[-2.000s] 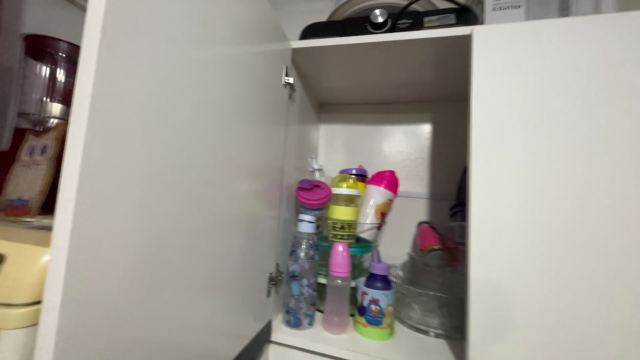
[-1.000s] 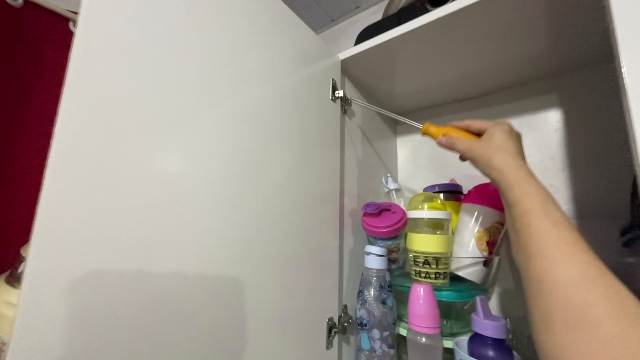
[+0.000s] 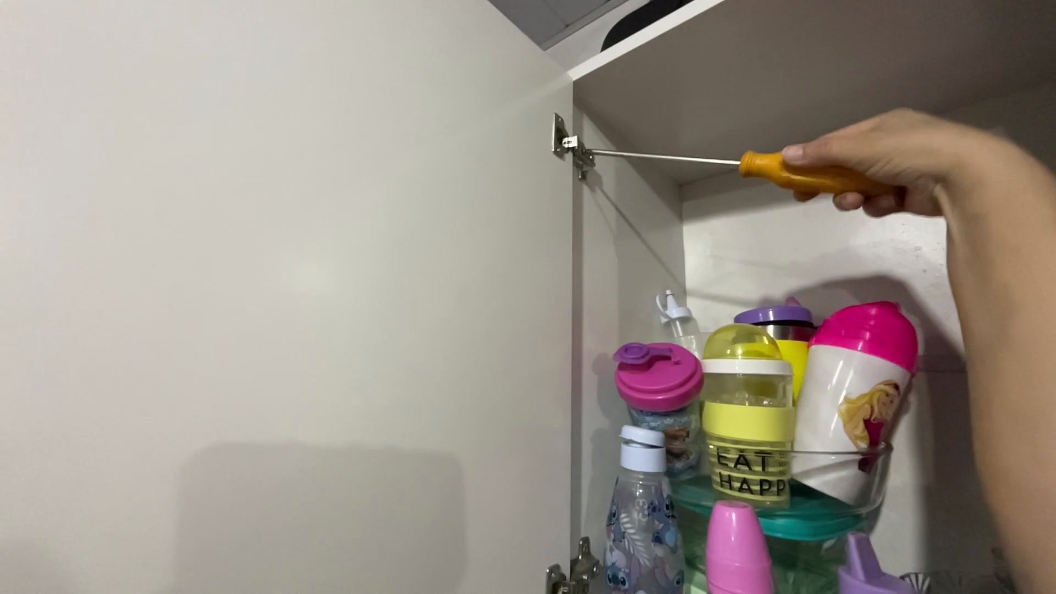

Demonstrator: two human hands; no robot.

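My right hand [image 3: 887, 165] grips the orange handle of a screwdriver [image 3: 813, 175], held nearly level in the upper right. Its thin metal shaft points left, and the tip meets the upper metal hinge [image 3: 582, 153], on the cabinet's side wall. That hinge joins the wall to the open white cabinet door [image 3: 289, 247], which fills the left of the view. A lower hinge [image 3: 584, 563] shows at the bottom edge. Whether the tip sits in a screw cannot be told. My left hand is not in view.
Below my right arm, the shelf holds a patterned clear bottle [image 3: 643, 528], a pink-lidded cup [image 3: 660, 378], a yellow-banded cup [image 3: 747, 422], a white bottle with a pink top [image 3: 850, 396], a pink bottle top [image 3: 738, 549] and a teal-lidded glass container [image 3: 813, 521].
Two seconds ago no hand showed; my right hand then appeared with the screwdriver at the upper hinge. The shaft, slanted a second ago, is now nearly level. The view has moved closer to the cabinet.
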